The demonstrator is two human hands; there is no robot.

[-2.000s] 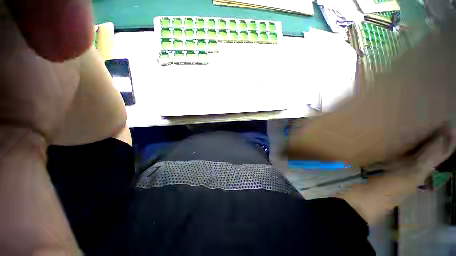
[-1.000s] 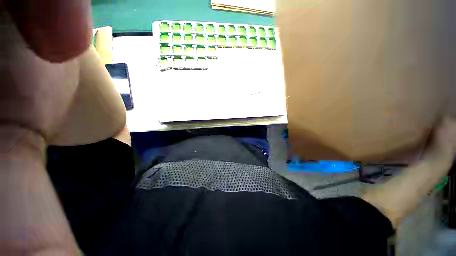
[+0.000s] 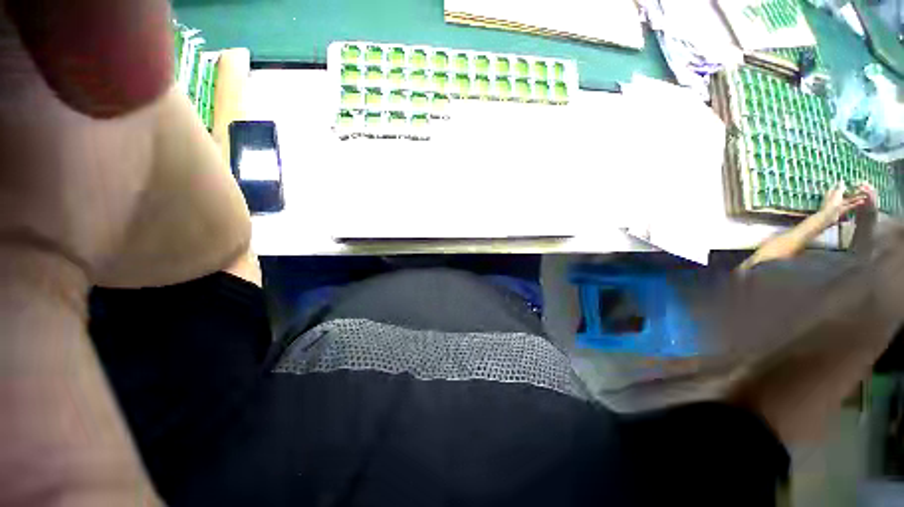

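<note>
Rows of small green square pieces (image 3: 456,74) lie along the far edge of the pale, overexposed sheet (image 3: 496,188) in front of me; two rows are full, with shorter rows below at the left. My left hand (image 3: 109,64) is very large and close to the camera at the left; a reddish fingertip shows, but its grip does not. My right arm (image 3: 823,366) is a motion-blurred shape at the lower right; I cannot make out the fingers or anything held. Neither hand touches the pieces.
A black phone (image 3: 258,166) lies left of the sheet. White paper (image 3: 674,168) lies right of it. Beyond are a green-grid stack (image 3: 793,139) and another person's hands (image 3: 847,203) at its near edge. A blue stool (image 3: 634,307) stands below. A cardboard stack (image 3: 545,20) is at the back.
My right arm has swung away from the bench toward the lower right, uncovering the paper, the right stack and the other person's hands. My left hand and the green rows look unchanged.
</note>
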